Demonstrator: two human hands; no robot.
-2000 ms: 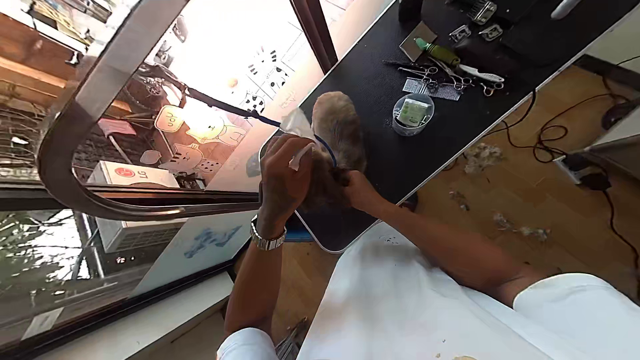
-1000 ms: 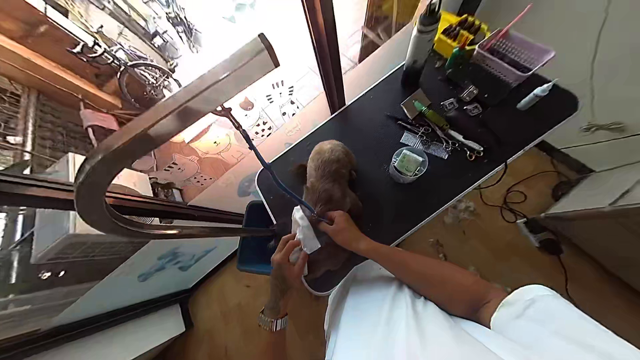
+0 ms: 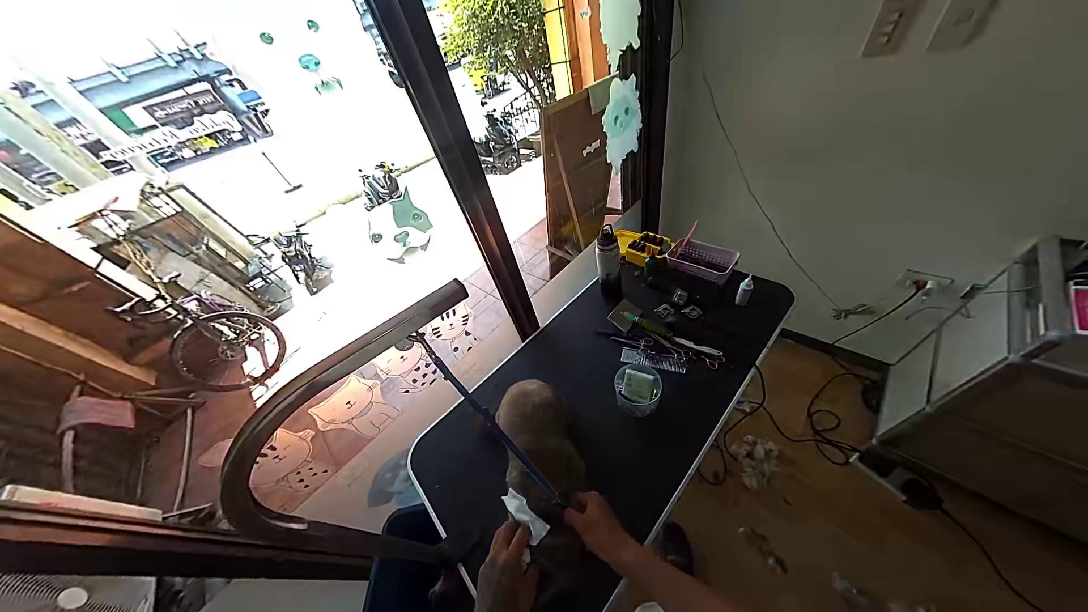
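On a black grooming table stands a small brown dog, seen from above. A blue grooming leash runs from the curved metal grooming arm down to the dog, near my right hand. My left hand grips a white tissue or wipe beside the dog. My right hand has its fingers closed at the dog and the lower end of the leash; exactly what they pinch is hard to see. The dog's lower part lies in shadow between my hands.
Right of the dog are a clear plastic tub, a metal comb and scissors. A bottle, a yellow caddy and a pink basket stand at the far end. Cables and hair clumps lie on the floor.
Two seconds ago my left hand was raised over the dog with the tissue; it is now lower, beside the dog. The view has tilted upward, showing more of the window and wall.
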